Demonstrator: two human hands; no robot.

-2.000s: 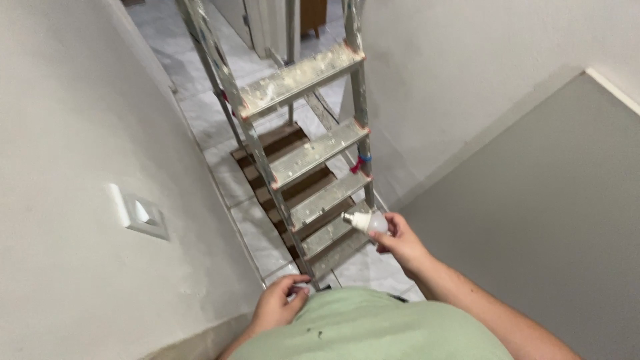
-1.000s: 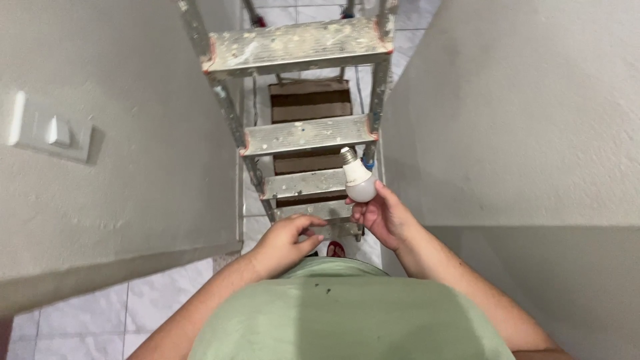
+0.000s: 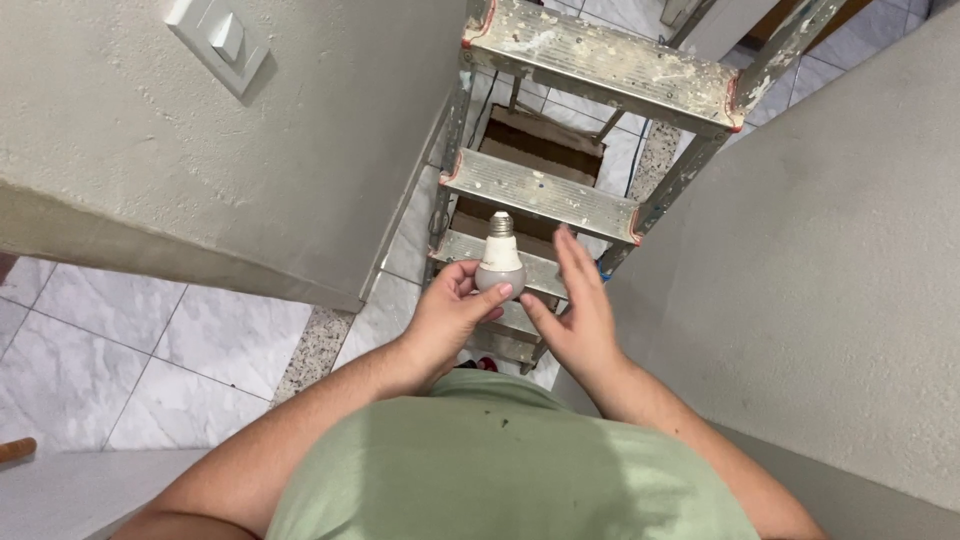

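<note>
A white LED light bulb [image 3: 500, 259] stands upright in my left hand [image 3: 450, 315], its metal screw base pointing up and its rounded end between my thumb and fingers. My right hand [image 3: 577, 311] is just to the right of the bulb, fingers extended and thumb apart, holding nothing. Both hands are in front of my green shirt, over the lower steps of a paint-spattered aluminium stepladder [image 3: 547, 191].
A white wall switch [image 3: 225, 41] is on the left wall [image 3: 315, 135]. The right wall [image 3: 810, 247] runs close beside the ladder. A brown striped mat [image 3: 540, 150] lies on marbled floor tiles [image 3: 202, 337] behind the steps. Thin cables run near the ladder.
The bulb has passed from my right hand to my left hand. My right hand has let go and is now open beside it. The view has shifted and turned.
</note>
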